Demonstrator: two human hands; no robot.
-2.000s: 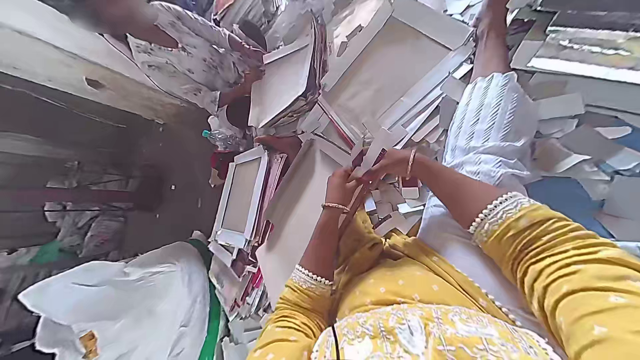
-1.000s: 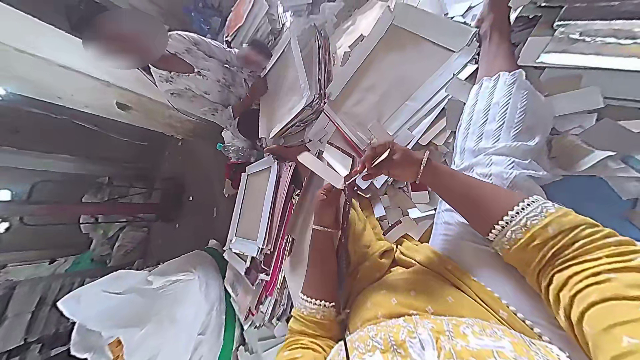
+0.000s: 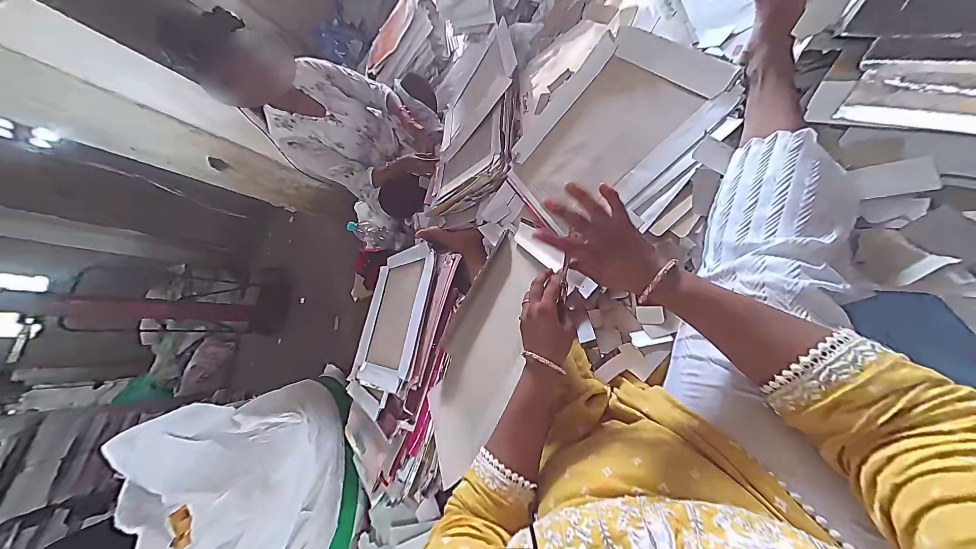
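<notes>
My right hand is raised with its fingers spread, beside a white strip of card; whether it touches the strip is unclear. Close below it, my left hand has its fingers bent around something small and dark that I cannot make out. Under the left hand lies a large grey-beige board. A big board with folded white borders lies beyond my hands. Small card pieces are scattered beside my wrists and lap.
A person in a patterned top sits at the upper left by a stack of folded boards. A smaller white-framed board tops another pile. A large white sack, a plastic bottle and a blue sheet are also around.
My hands were close together at pale card pieces; now the right hand's fingers are spread wide. The white pieces held up between my hands one second ago are no longer raised there.
</notes>
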